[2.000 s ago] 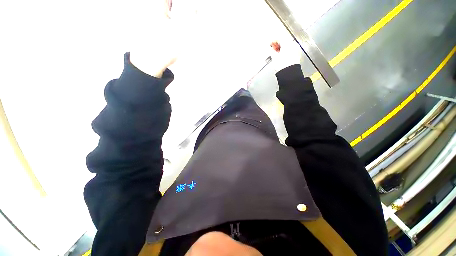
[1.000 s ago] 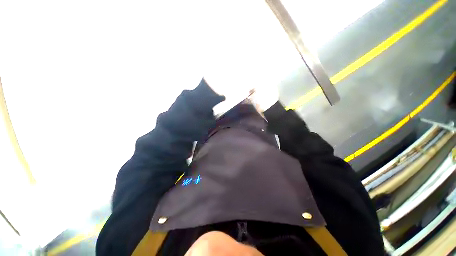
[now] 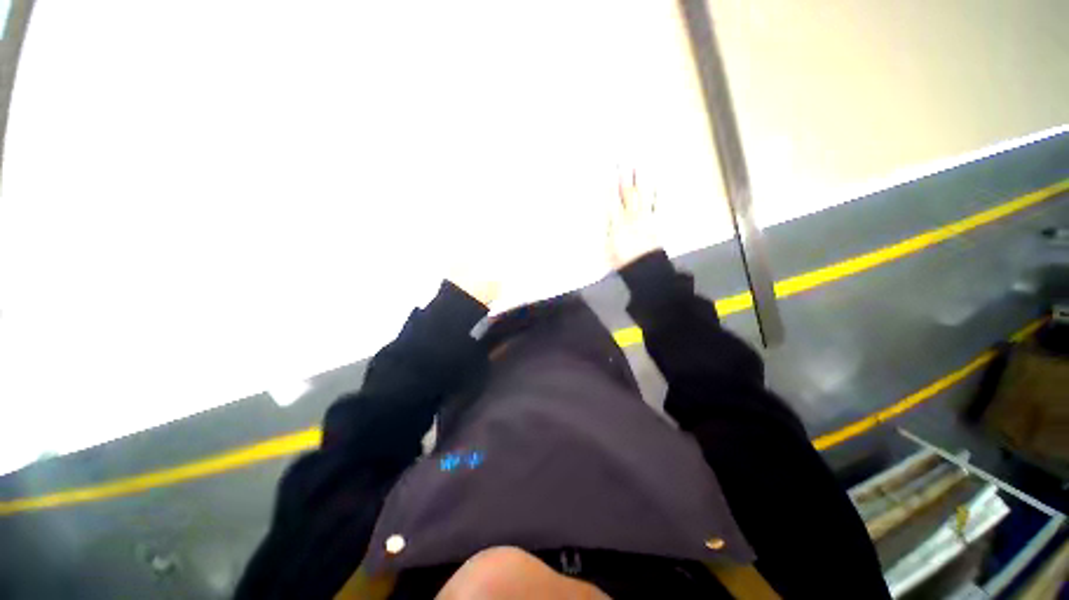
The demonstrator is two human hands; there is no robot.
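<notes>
White fabric (image 3: 305,152) covers the table in front of me, so bright that folds do not show. A long dark metal bar (image 3: 729,152) lies across the table on the right and overhangs the near edge. My right hand (image 3: 633,219) lies on the white near the edge, left of the bar, fingers apart and holding nothing visible. My left hand (image 3: 487,290) is at the near edge by my apron, mostly washed out; its fingers cannot be made out.
Pale tan underlay paper (image 3: 891,94) covers the table right of the bar. Grey floor with yellow lines (image 3: 856,260) runs along the near edge. A rack of long rolls (image 3: 926,504) stands at the lower right, with a brown box-like object (image 3: 1032,393) beside it.
My view has turned, showing more of the near edge and the paper. My right hand now lies further forward on the white with fingers spread. My left hand has drawn back to the edge.
</notes>
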